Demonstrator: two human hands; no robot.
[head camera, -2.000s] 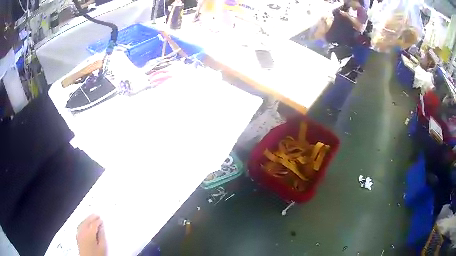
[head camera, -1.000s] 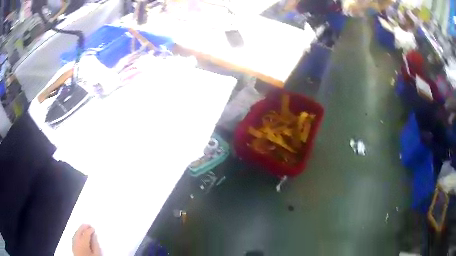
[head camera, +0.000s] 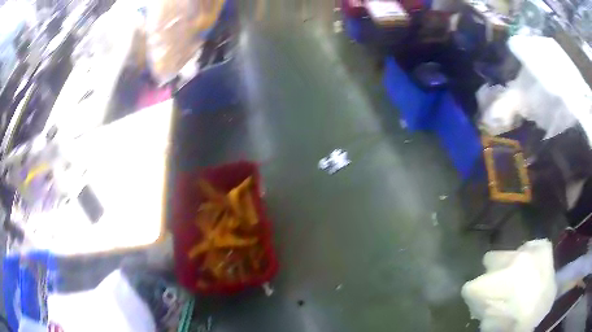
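Note:
Neither of my hands is in view. A red bin full of yellow-orange strips stands on the green floor, left of centre. A white sewing table is to its left, with a dark flat slab, which looks like the smartphone, lying on it. The corner of the white ironing table shows at the lower left. The picture is blurred.
The green floor runs up the middle with white scraps on it. On the right are a blue panel, a yellow-framed box and a pale cloth bundle. A blue basket is at the left edge.
The view has swung to the right. The red bin now shows further left, more of the floor and right side is seen, and the hand, iron and black cloth have left the picture.

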